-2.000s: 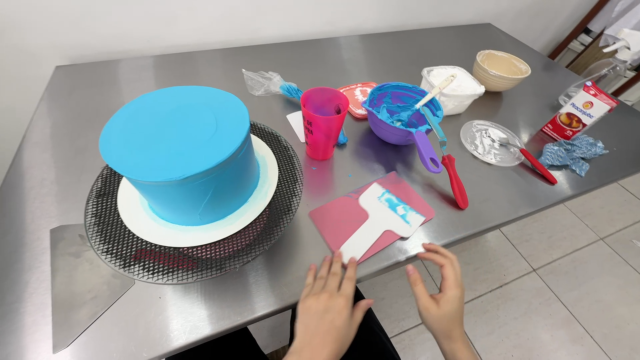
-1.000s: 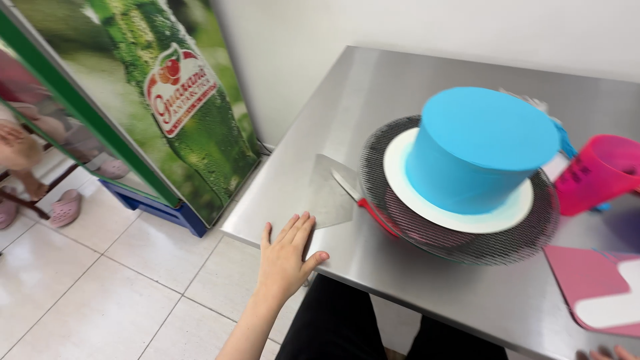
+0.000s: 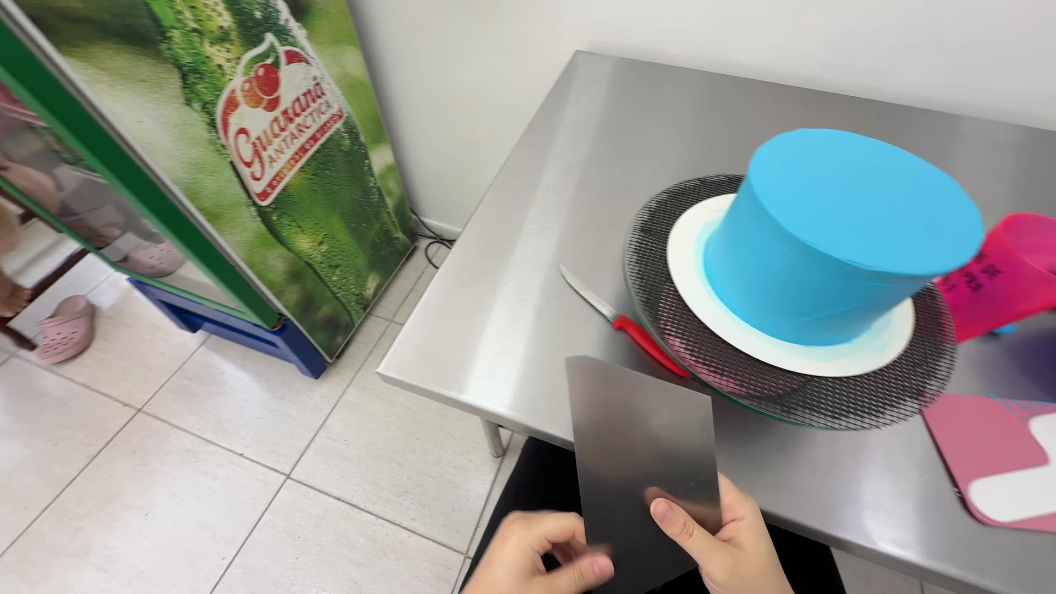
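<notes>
A flat metal sheet scraper [image 3: 643, 462] is held upright in front of the table edge. My right hand [image 3: 722, 536] grips its right side, thumb on the near face. My left hand [image 3: 544, 557] is at its lower left edge, with thumb and fingers closed on it. Beyond, a smooth blue-coated round cake [image 3: 841, 239] sits on a white cake board [image 3: 693, 247] on a turntable with a black mesh surface [image 3: 652, 223]. A knife with a red handle [image 3: 648, 346] lies beside the turntable, its handle end partly hidden at the rim.
The stainless steel table [image 3: 528, 272] bears a pink plastic cup [image 3: 1011, 272] and a pink mat [image 3: 982, 445] with a white scraper [image 3: 1019, 495] at right. A drinks cooler [image 3: 305, 165] stands at left, near a pink clog [image 3: 66, 330] on the tiled floor.
The metal sheet lay on the table left of the turntable; it is now lifted and held in both hands. My left hand has left the tabletop. The view has swung left since the first frame.
</notes>
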